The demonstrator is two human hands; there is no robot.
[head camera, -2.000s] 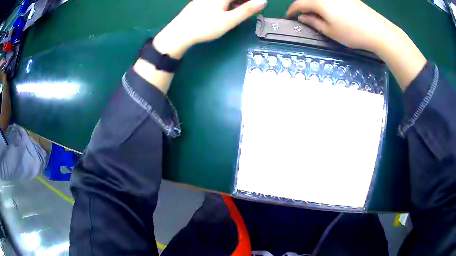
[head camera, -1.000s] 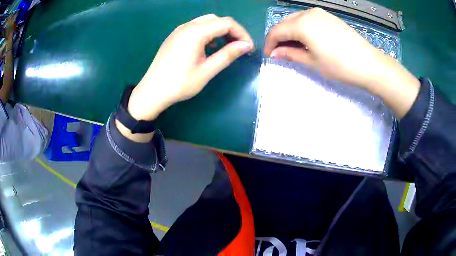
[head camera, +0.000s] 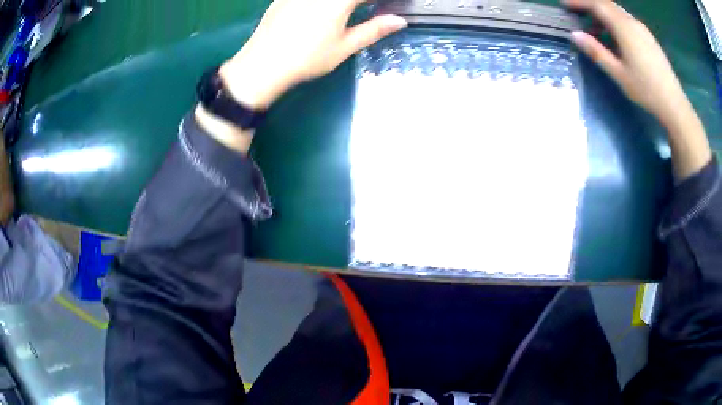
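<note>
A long narrow grey bar [head camera: 483,11] with small holes lies across the top of the picture, just beyond the clear tray. My left hand [head camera: 305,39] is at its left end, thumb along the near edge; its fingers are partly cut off by the picture's top. My right hand [head camera: 633,63] has thumb and fingers around the bar's right end. The clear tray [head camera: 467,57] lies nearest me, with rounded pockets along its far edge and the rest glaring white. No small part shows at my fingertips.
The tray and bar are on a glossy green bench top [head camera: 305,182], its front edge close to my body. At the far left are another person's sleeve [head camera: 36,261] and a blue stool [head camera: 95,265]. A white sheet edge [head camera: 712,24] shows at the top right.
My hands have left the tray's pocket area and moved apart to the bar's two ends. The view has shifted, so the tray appears further left and the bar closer to the top edge.
</note>
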